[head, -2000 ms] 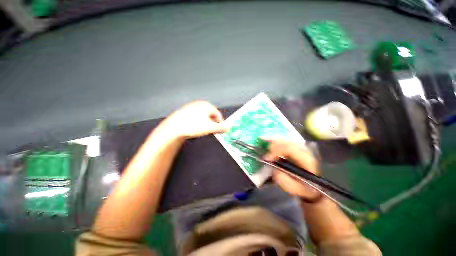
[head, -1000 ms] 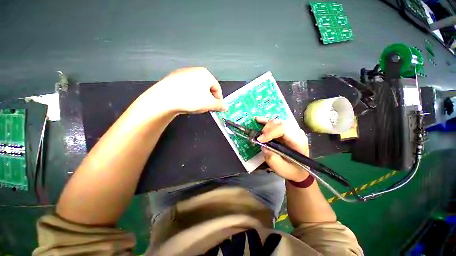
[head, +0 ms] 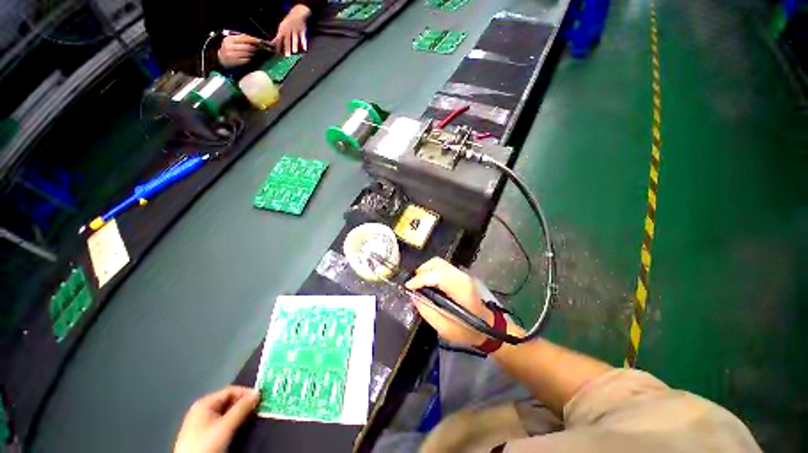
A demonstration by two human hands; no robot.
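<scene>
A green circuit board [head: 306,361] lies on a white sheet [head: 359,389] on the black-matted ledge. My left hand [head: 215,423] is at the board's lower left corner, thumb and finger together at its edge; the lower part of the hand is cut off by the frame. My right hand [head: 450,299] holds the black soldering iron [head: 454,310], its tip in the round waste cup [head: 372,251], which holds silvery bits. A yellow sponge [head: 415,226] and a dark iron stand [head: 376,202] are beside the cup.
The solder feeder [head: 434,168] with a green-flanged wire reel [head: 354,126] stands beyond the cup; the iron's cable loops right. Another board [head: 291,185] lies on the conveyor [head: 177,292]. Across it are a blue tool [head: 155,188] and another person's hands [head: 291,32]. Red-handled pliers [head: 454,115] lie behind the feeder.
The view has turned right along the line. My right hand has moved the iron from the board to the waste cup. My left hand is now at the board's lower left corner.
</scene>
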